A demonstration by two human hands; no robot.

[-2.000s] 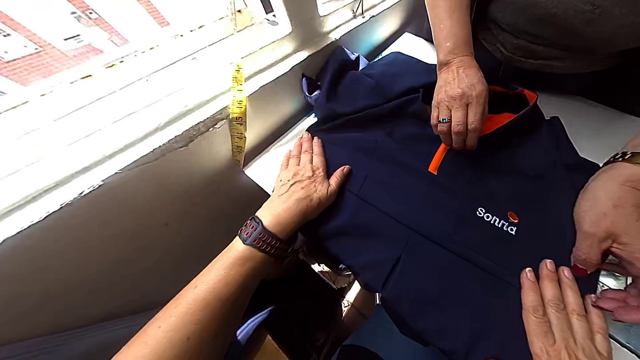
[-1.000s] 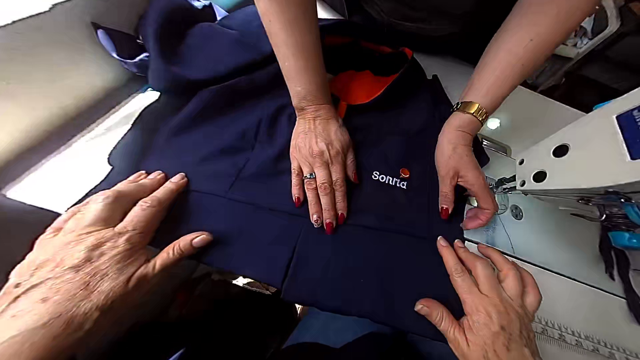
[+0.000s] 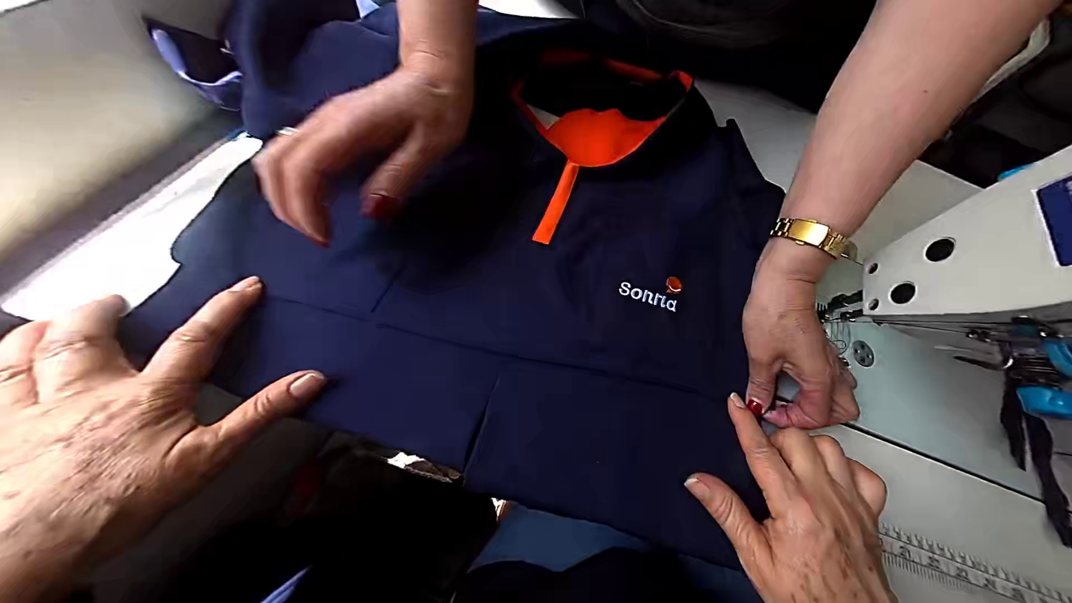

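Observation:
A navy garment (image 3: 578,402) with an orange-lined neckline, an orange strip (image 3: 555,203) below it and small chest embroidery (image 3: 649,295) lies spread in front of me. My left hand (image 3: 142,427) rests at its left part, fingers apart, thumb and index finger on the cloth. At the lower right edge, my right hand (image 3: 796,502) touches the cloth with spread fingertips and grips nothing that I can see. Another person's hand (image 3: 791,352), below a gold wristwatch, pinches the garment's edge beside my right index finger. That person's other hand (image 3: 368,142) is blurred above the upper left of the cloth.
A white sewing machine (image 3: 980,243) with exposed threads and blue parts stands at the right. A measuring scale (image 3: 963,565) runs along the table at the lower right. A pale wall (image 3: 92,100) is at the left, and more dark cloth lies bunched at the upper left.
The other person's ringed hand has lifted off the middle of the garment and moved left, uncovering the orange strip. My hands remain at the cloth's left and right. The view swung right earlier.

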